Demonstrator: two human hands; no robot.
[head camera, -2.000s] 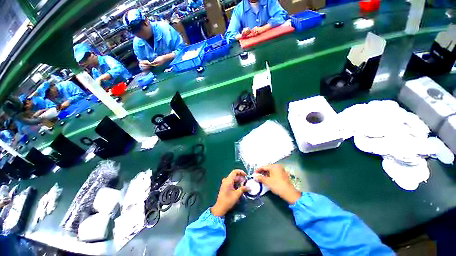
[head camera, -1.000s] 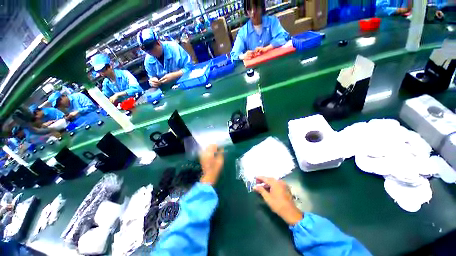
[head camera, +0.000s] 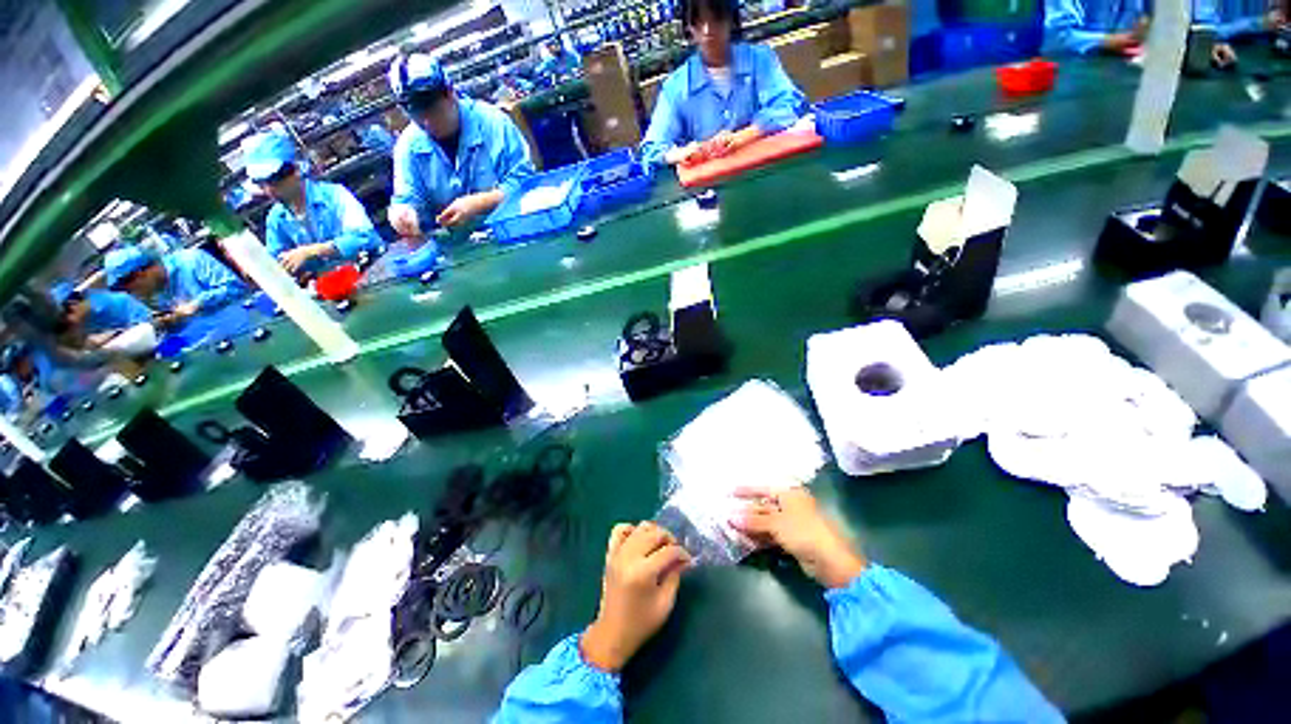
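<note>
My left hand (head camera: 640, 587) has its fingers closed on the edge of a clear plastic bag (head camera: 690, 535) in front of the white stack of polybags (head camera: 748, 441). My right hand (head camera: 800, 535) lies at the near edge of that stack, fingertips on the bags; whether it grips one I cannot tell. Black rings (head camera: 467, 591) lie in a tangled heap left of my left hand. White round pieces (head camera: 1097, 424) lie in an overlapping heap at the right.
A white insert with a round hole (head camera: 879, 379) stands right of the bag stack. Open black boxes (head camera: 671, 351) stand in a row beyond. Bagged parts (head camera: 241, 573) lie at left. Workers in blue smocks sit across the line, with blue bins (head camera: 538, 207).
My left hand has come back from near the black boxes to the front of the bag stack and holds a clear bag. My right hand has moved slightly over the stack's near edge.
</note>
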